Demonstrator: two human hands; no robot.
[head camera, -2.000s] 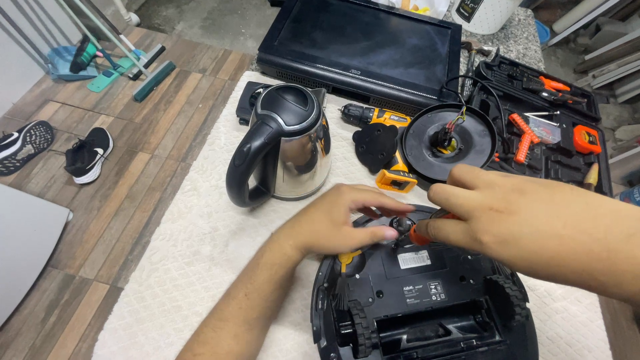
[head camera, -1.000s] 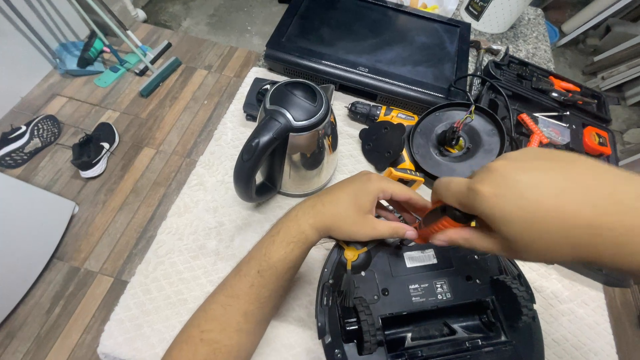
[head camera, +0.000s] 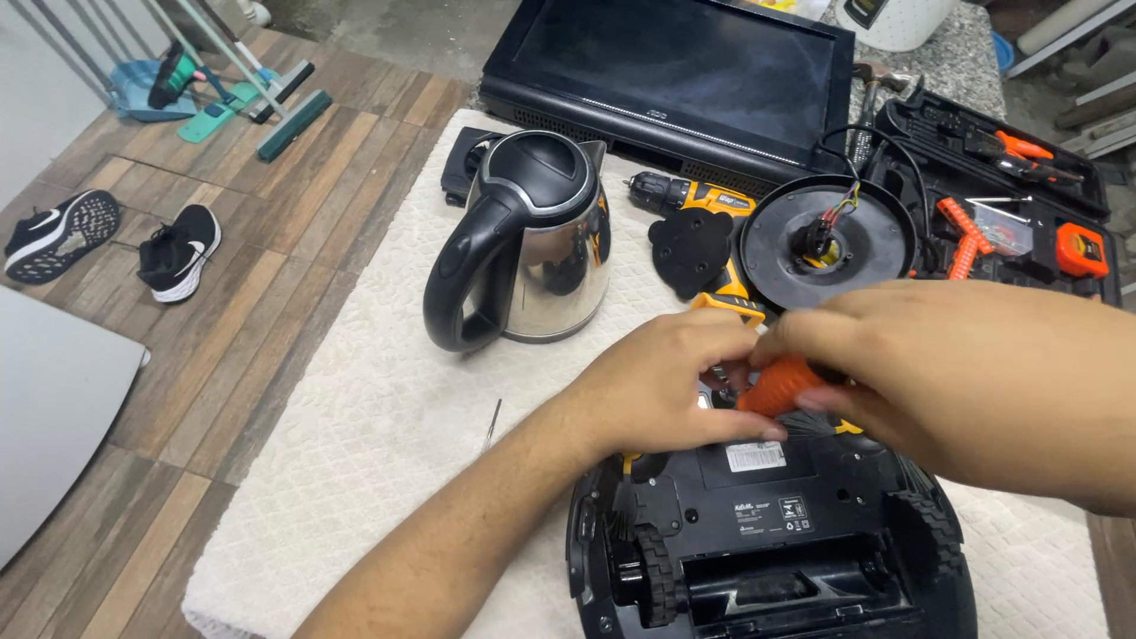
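Note:
A black robot vacuum cleaner (head camera: 781, 506) lies upside down on a white towel, its treaded wheels and brush opening showing. My right hand (head camera: 905, 373) is closed around an orange-handled tool (head camera: 781, 387) over the vacuum's far edge. The tool's tip is hidden by my fingers. Just left of it, my left hand (head camera: 692, 382) has its thumb and fingertips around a small part at that edge, too covered to name. A steel and black electric kettle (head camera: 559, 257) stands behind my left forearm. Beyond my hands are a yellow cordless drill (head camera: 701, 195) and a black round base with wires (head camera: 825, 257).
A monitor (head camera: 674, 80) lies at the back. On the right sits an open tool case (head camera: 1029, 213) with an orange tape measure (head camera: 1081, 250) and pliers (head camera: 1025, 146). A hammer (head camera: 865, 106) lies beside the monitor. Shoes (head camera: 180, 253) and brooms (head camera: 293, 124) are on the floor.
My right hand has shifted around the orange handle, and both hands stay at the vacuum's far edge. A thin dark piece now shows on the towel beside my left forearm.

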